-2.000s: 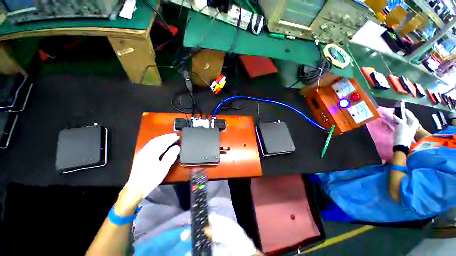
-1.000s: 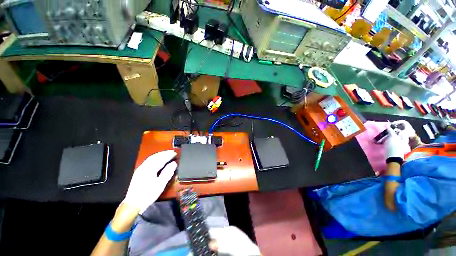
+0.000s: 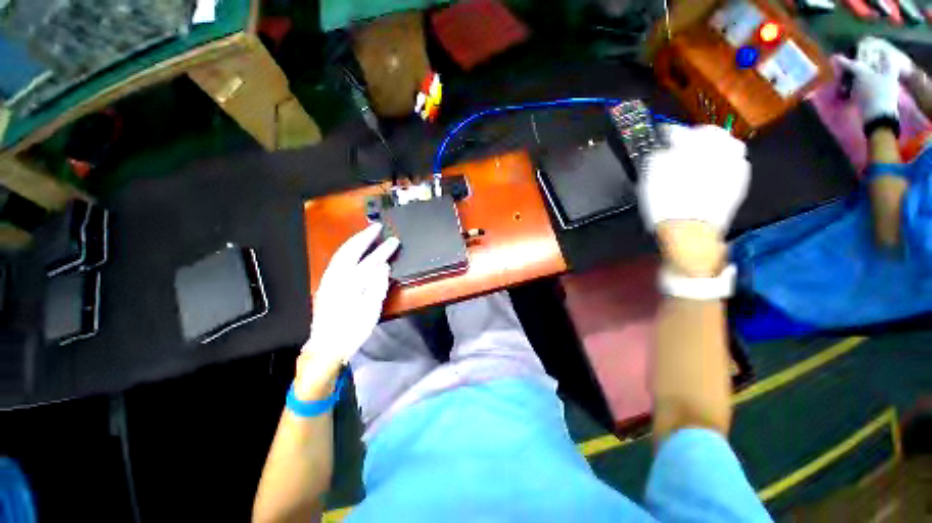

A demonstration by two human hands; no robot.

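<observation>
A dark set-top box (image 3: 427,239) sits on the orange-brown test fixture board (image 3: 521,233), its far edge against the fixture connector block (image 3: 460,187). My gloved left hand (image 3: 351,291) rests at the box's left edge, fingertips touching it, fingers slightly apart. My gloved right hand (image 3: 695,182) is raised to the right and blurred, holding the black remote control (image 3: 634,131). The remote reaches over the far right corner of a second set-top box (image 3: 585,186).
Another set-top box (image 3: 215,293) lies left of the board, with more at the far left. A blue network cable (image 3: 511,105) arcs to the orange control box (image 3: 741,61), with red and blue lights. AV plugs (image 3: 429,97) are behind the board. Another person's gloved hands (image 3: 877,87) are at right.
My right hand has moved from near my lap up and right with the remote. My left hand stays at the box. The view has shifted, and the control box's red light now glows.
</observation>
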